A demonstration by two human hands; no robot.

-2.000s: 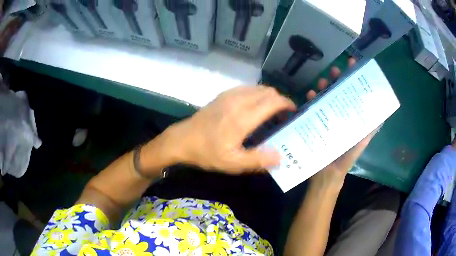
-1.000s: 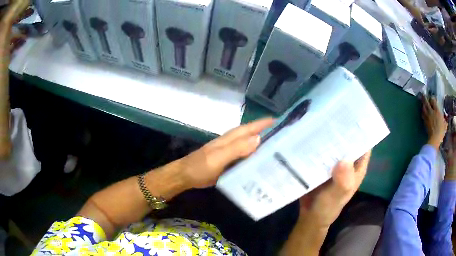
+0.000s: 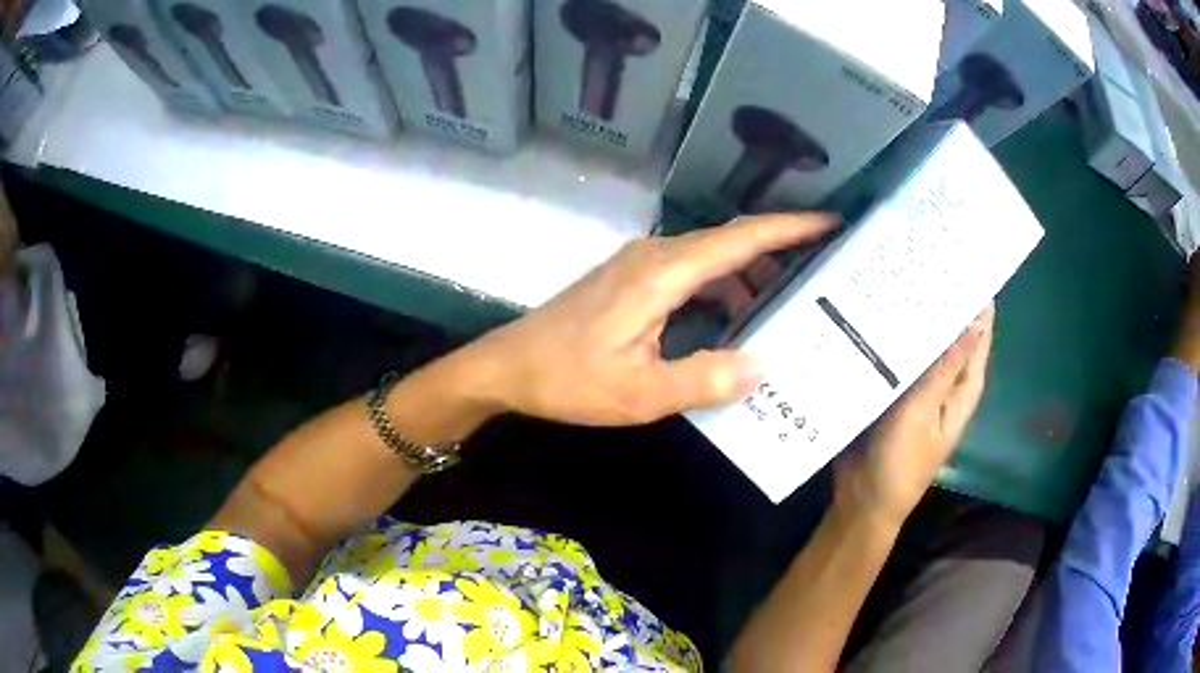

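Note:
A pale retail box (image 3: 908, 283) is held tilted above the bench's front edge, its back panel with small text, a short dark bar and certification marks facing up. My left hand (image 3: 632, 322) grips its lower left end, thumb on the printed face and fingers over the far side. My right hand (image 3: 921, 421) supports it from the right and below; part of that hand is hidden behind the box. Both hands are bare.
Upright boxes with fan pictures (image 3: 605, 66) stand on a white sheet (image 3: 329, 197) at the back left. A tilted-looking box (image 3: 790, 118) stands just behind the held one. Boxes lie at far right (image 3: 1119, 125). A neighbour's blue sleeve (image 3: 1119, 500) is at right.
The box in my hands has turned so its fan picture no longer faces me and its back panel shows. The view has shifted, so the standing boxes appear higher.

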